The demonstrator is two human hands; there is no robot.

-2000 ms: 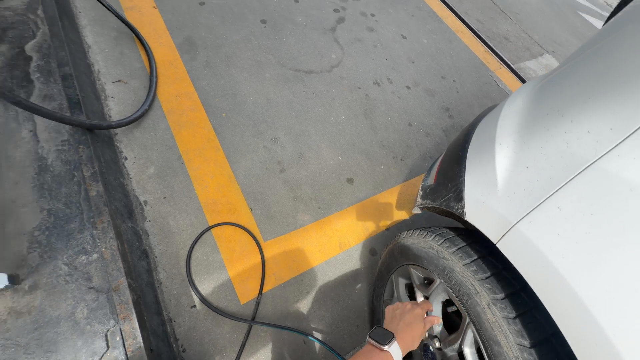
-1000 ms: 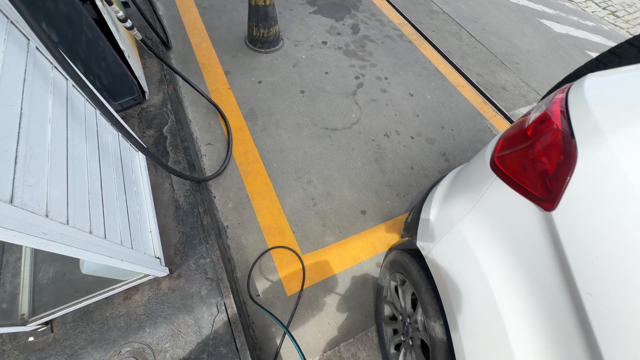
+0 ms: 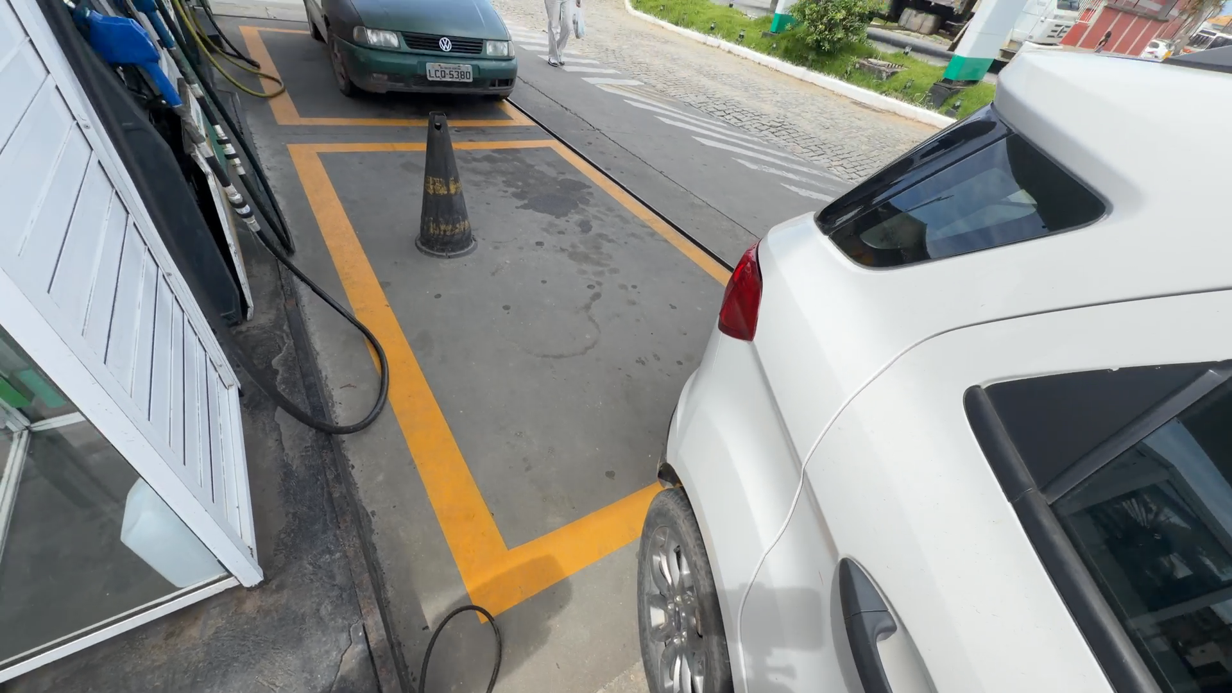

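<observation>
Neither my left hand nor my right hand shows in the head view now. A white car point(image 3: 895, 385) fills the right side, with its rear wheel point(image 3: 679, 602) at the bottom centre. Its red tail light point(image 3: 741, 295) and black door handle point(image 3: 866, 616) are visible. A loop of thin black hose point(image 3: 433, 640) lies on the ground left of the wheel, cut off by the bottom edge.
A worn black traffic cone point(image 3: 445, 197) stands inside yellow floor lines point(image 3: 409, 404). A thick fuel hose point(image 3: 361, 332) hangs from the pump at left, near a blue nozzle point(image 3: 125, 48). A white slatted booth point(image 3: 115, 260) borders the left. Ahead are a green car point(image 3: 419, 48) and a person point(image 3: 560, 29).
Two seconds ago a hand with a watch was at the rear wheel; it has left the view. The view has swung up and back, showing more of the car and forecourt.
</observation>
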